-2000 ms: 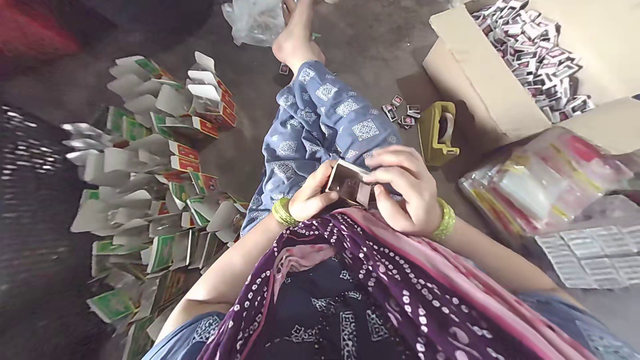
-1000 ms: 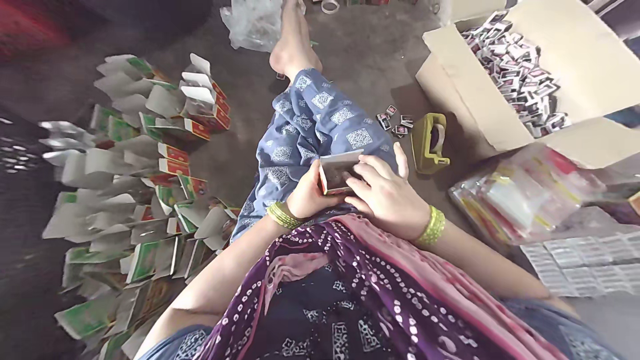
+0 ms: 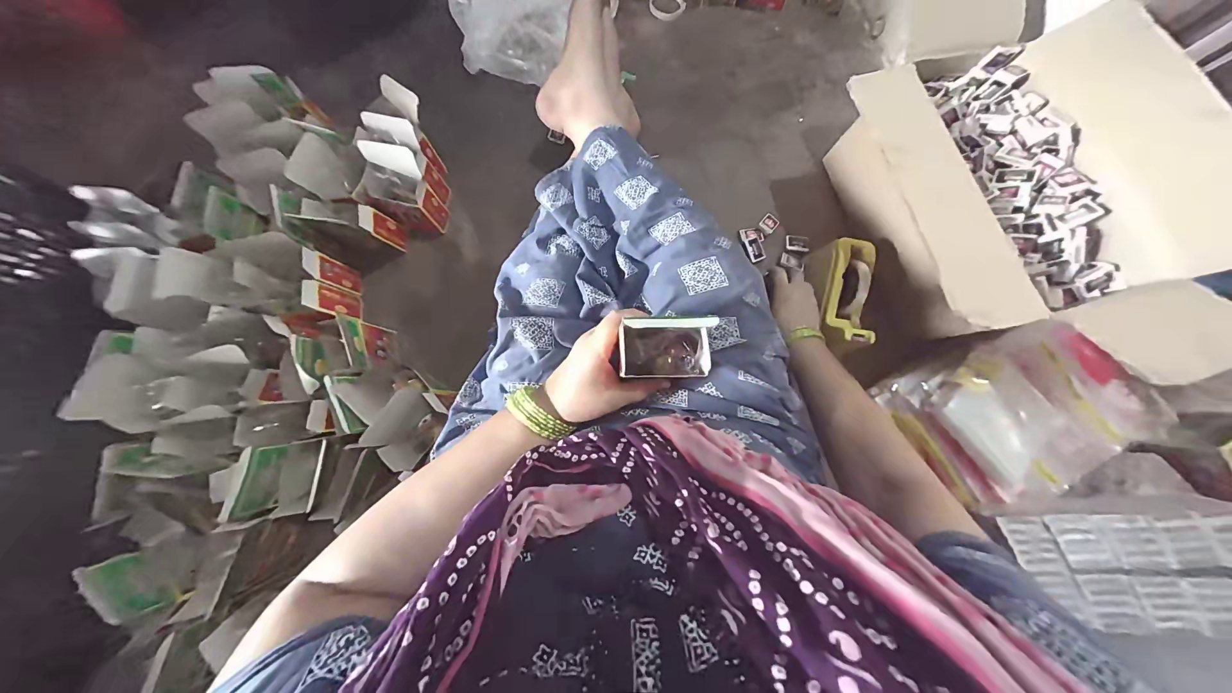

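Observation:
My left hand grips a small cardboard box above my lap. The box's open end faces up, with clear plastic and something dark inside. My right hand is down on the floor beside my knee, its fingertips at several small dark-and-white packs. Whether it holds one cannot be made out. Just right of that hand lies a yellow tape dispenser.
A large carton at the upper right holds a heap of small packs. Plastic bags lie below it. Many open-flapped cardboard boxes crowd the left floor. A clear plastic bag lies near my foot.
My right hand has left the box and moved right, down to the small packs on the floor. The left hand still holds the box, now alone.

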